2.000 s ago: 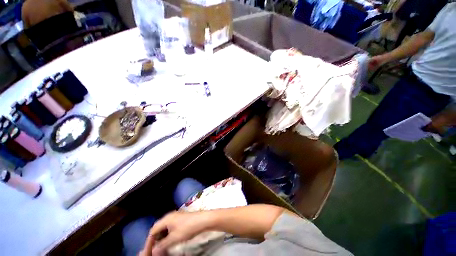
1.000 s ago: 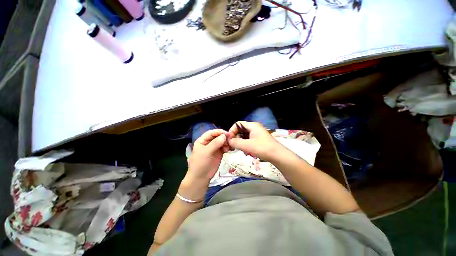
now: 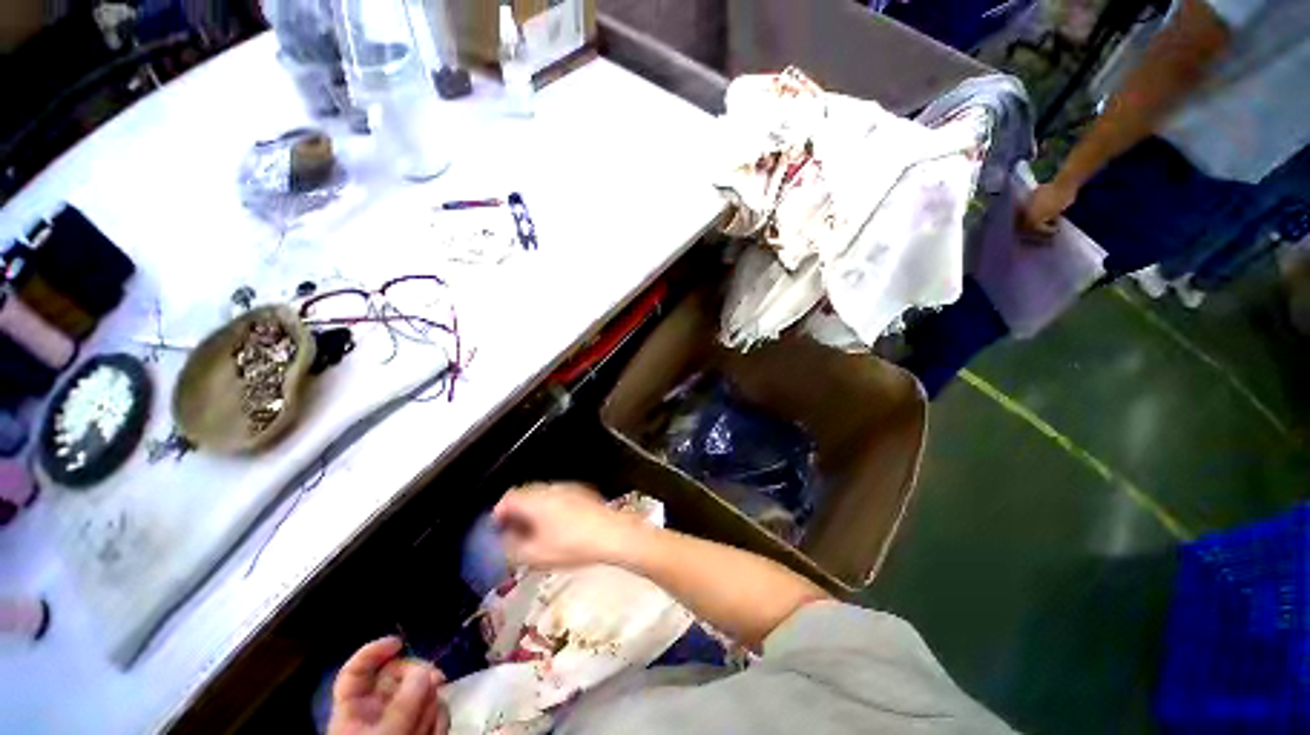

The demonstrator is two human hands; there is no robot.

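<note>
The floral garment (image 3: pixel 582 618) lies on the lap over blue jeans, off-white with red flowers. My left hand (image 3: pixel 385 695) is at the lower edge, beside the cloth's left end, its fingers bent close together; anything pinched there is too small to tell. My right hand (image 3: pixel 553 526) is raised above the cloth's upper end, blurred, with the fingers curled; what it holds cannot be made out. No needle or thread is clearly visible. On the table, the tan bowl (image 3: pixel 201 381) holds small brown pieces, beside the black round dish (image 3: pixel 58 457) with white pieces.
A folded cloth pad (image 3: pixel 216 528) and red cords (image 3: pixel 457 359) lie near the table edge. Thread spools (image 3: pixel 86 259) stand at left. A floral heap (image 3: pixel 876 216) hangs over the right corner above an open cardboard box (image 3: pixel 894 481). A person's hand (image 3: pixel 1046 208) is at upper right.
Since one second ago, the view has swung right. My hands, together at the fingertips then, are now apart, the right one farther up and right. The dark tool seen in my right hand no longer shows.
</note>
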